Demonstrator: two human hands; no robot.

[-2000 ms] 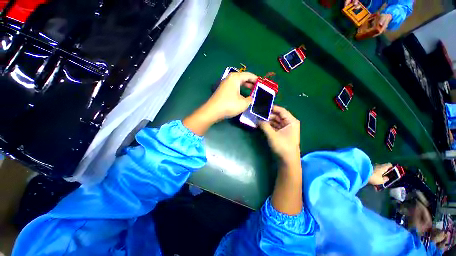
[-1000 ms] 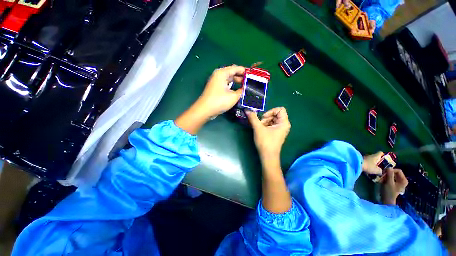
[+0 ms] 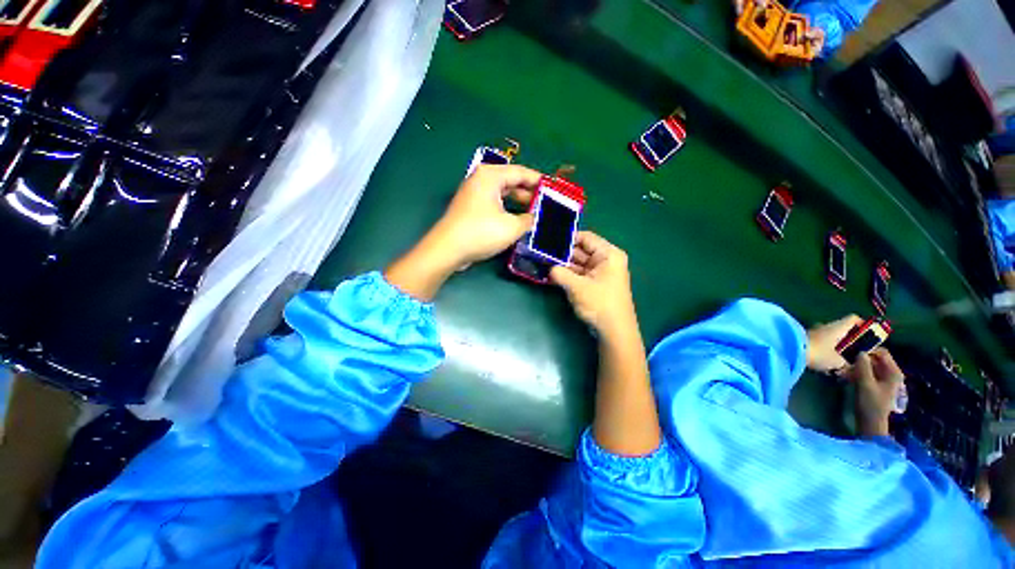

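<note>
A part-assembled phone (image 3: pixel 553 226) with a red body, a white-bordered dark screen and a dark lower half is held tilted above the green bench. My left hand (image 3: pixel 490 213) grips its upper left edge. My right hand (image 3: pixel 595 278) holds its lower right corner with thumb and fingers. A thin flex cable sticks out of its red top end. A screen module (image 3: pixel 488 159) with a gold-yellow tab lies just behind my left hand, partly hidden by it.
Several part-assembled phones, one nearest (image 3: pixel 659 142), lie along the green bench (image 3: pixel 579 100). A black blister tray (image 3: pixel 122 211) with red housings and a white sheet (image 3: pixel 306 178) are at left. A neighbour's hands (image 3: pixel 874 372) hold a phone at right. A person opposite holds an orange-brown block (image 3: pixel 772 31).
The held phone now shows a dark lower half with a red edge, where a pale piece showed two seconds ago. The view has shifted, showing another phone at top left. The neighbour's phone has tilted.
</note>
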